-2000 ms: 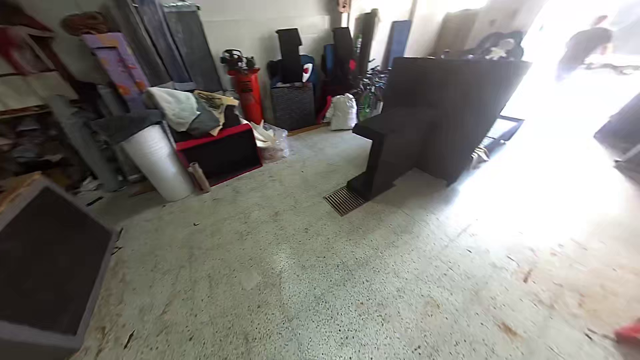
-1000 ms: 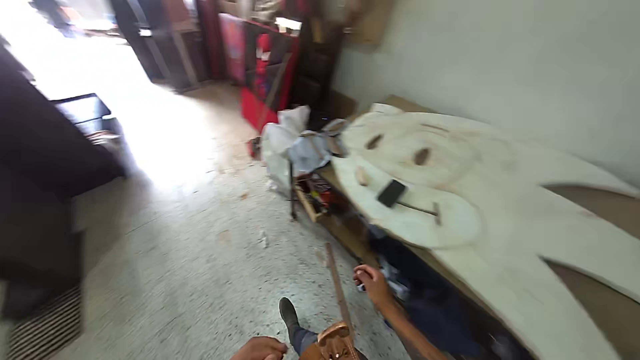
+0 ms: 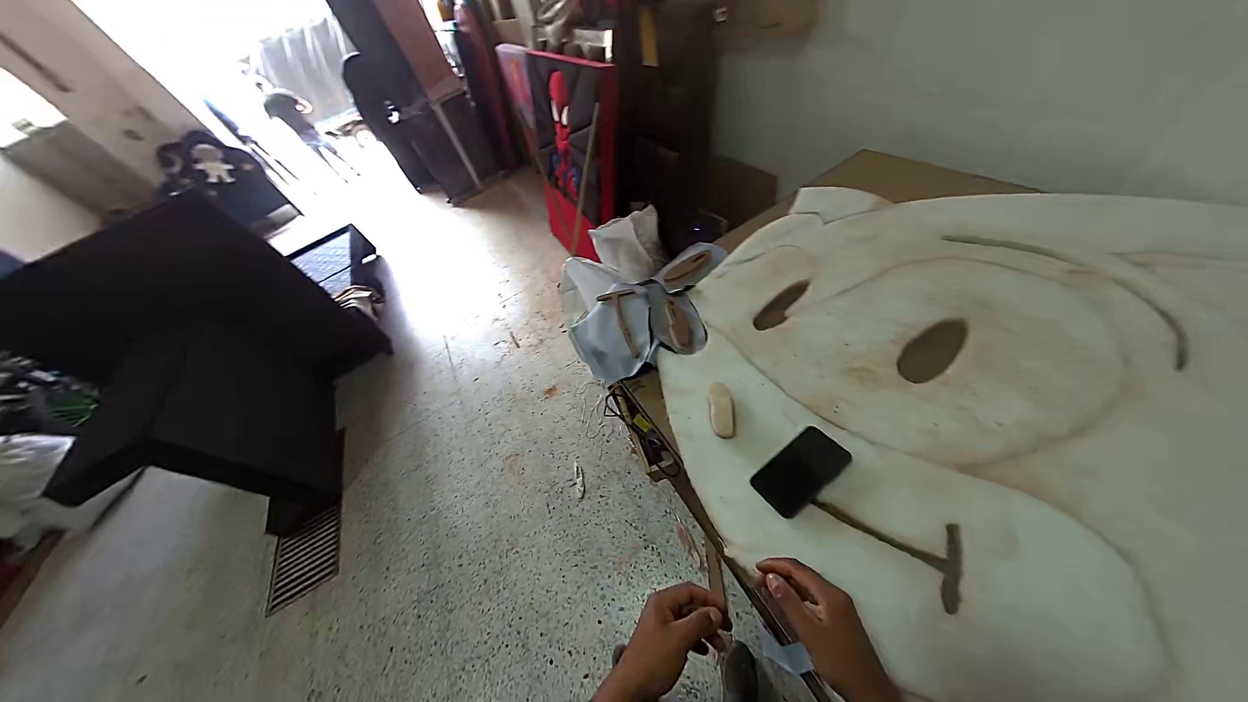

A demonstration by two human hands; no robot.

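A large pale foam or board cutout with oval holes and grooves lies on a table at the right. A black smartphone rests on it at the end of a T-shaped groove, and a small beige oval piece lies to its left. My left hand is over the floor beside the table edge, fingers curled; whether it holds something small cannot be told. Near the cutout's edge is my right hand, with thumb and fingertips close together and no object visible between them.
Grey-blue pieces and white plastic are at the table's far corner. A red-framed panel stands behind. To the left is a large black structure by a floor grate. People are near the bright doorway.
The view has swung far to the right since two seconds ago, bringing the table and cutout in. Both hands, absent at first, are now closer together by the table edge than a second ago.
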